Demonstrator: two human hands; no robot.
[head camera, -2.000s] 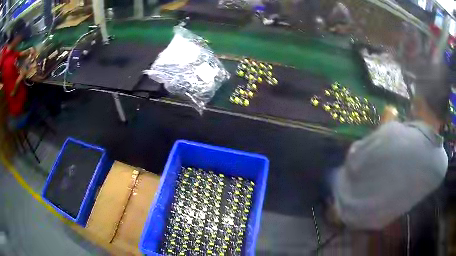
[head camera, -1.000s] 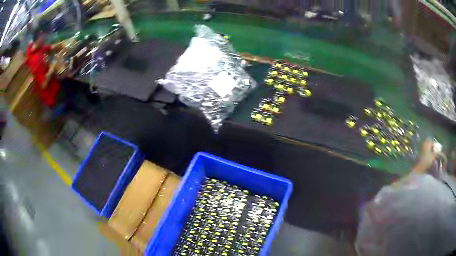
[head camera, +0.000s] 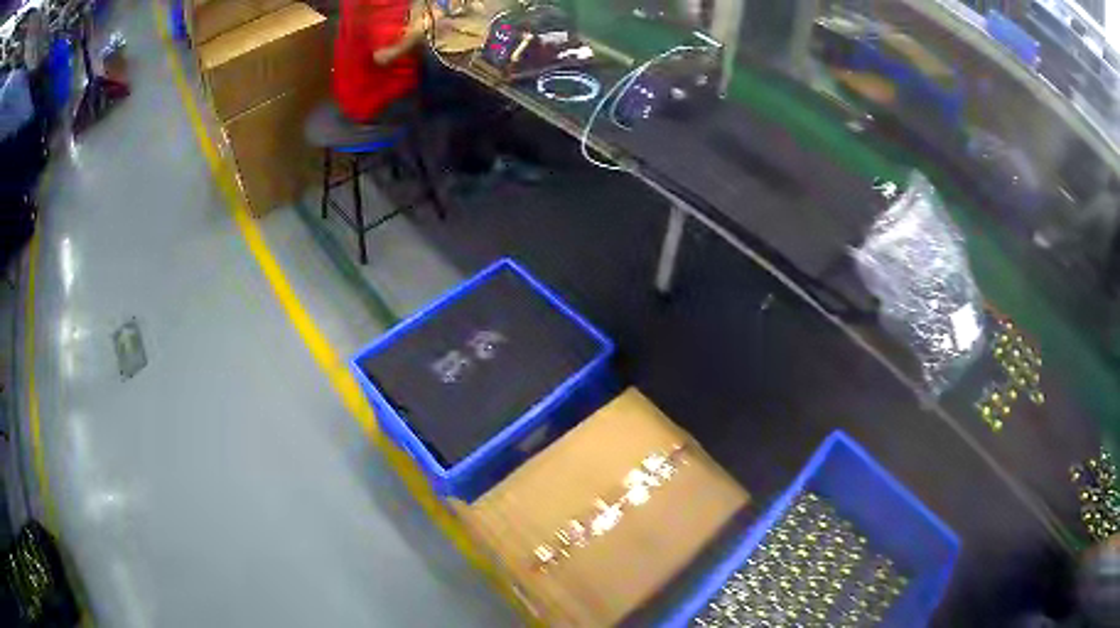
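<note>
Neither of my hands is in the picture. Nearest in front of me is a deep blue tote (head camera: 930, 548) at the lower right, cut off by the bottom edge. It holds rows of small boards (head camera: 805, 567) with yellow blocks. A taped brown carton (head camera: 614, 509) lies to its left. Beyond it is a second blue tote (head camera: 448, 472) with dark foam (head camera: 482, 362) and two small pale marks or pieces on the foam. On the bench at the right are a crumpled clear plastic bag (head camera: 919, 288) and loose boards (head camera: 1015, 368) with yellow blocks.
A long bench with a dark mat (head camera: 768, 184) and green surface runs along the right. A person in red (head camera: 372, 61) is at its far end by a stool (head camera: 356, 133). Tall cartons (head camera: 264, 135) stand behind. A grey aisle (head camera: 172, 429) with a yellow line (head camera: 285, 294) lies left.
The view has swung left. The totes, bag and boards have shifted right in the picture, and more aisle shows. The grey-clad person at the right is now almost out of view.
</note>
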